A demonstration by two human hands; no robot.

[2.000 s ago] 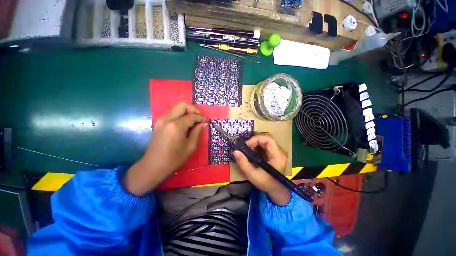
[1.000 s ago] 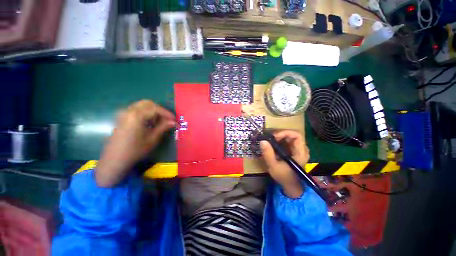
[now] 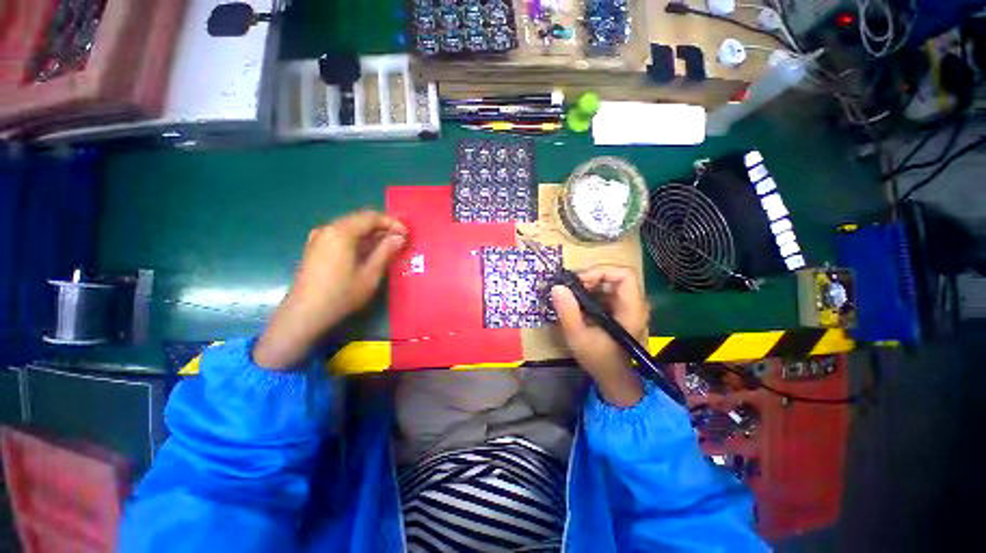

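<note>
My right hand (image 3: 601,320) holds the black soldering iron (image 3: 618,333), its thin metal tip pointing up-left over the top edge of the nearer circuit board panel (image 3: 508,290). This panel lies across the red sheet (image 3: 449,313) and tan card (image 3: 589,255). A second panel (image 3: 494,180) lies just behind it. My left hand (image 3: 344,270) is at the red sheet's upper left edge with thumb and forefinger close together; whether they pinch something cannot be told. Small pale pieces (image 3: 417,262) lie on the red sheet beside these fingertips. A thin strand crosses the sheet's lower part.
A round clear jar (image 3: 603,201) stands on the tan card, with a black fan (image 3: 692,232) to its right. Pens (image 3: 503,111), a white piece (image 3: 649,123) and a compartment tray (image 3: 373,99) are behind. A solder spool (image 3: 84,311) is far left, a red bin (image 3: 800,454) low right.
My left hand has moved from the nearer panel to the red sheet's left edge. The iron's tip has shifted from over that panel to its top edge. The camera view has shifted.
</note>
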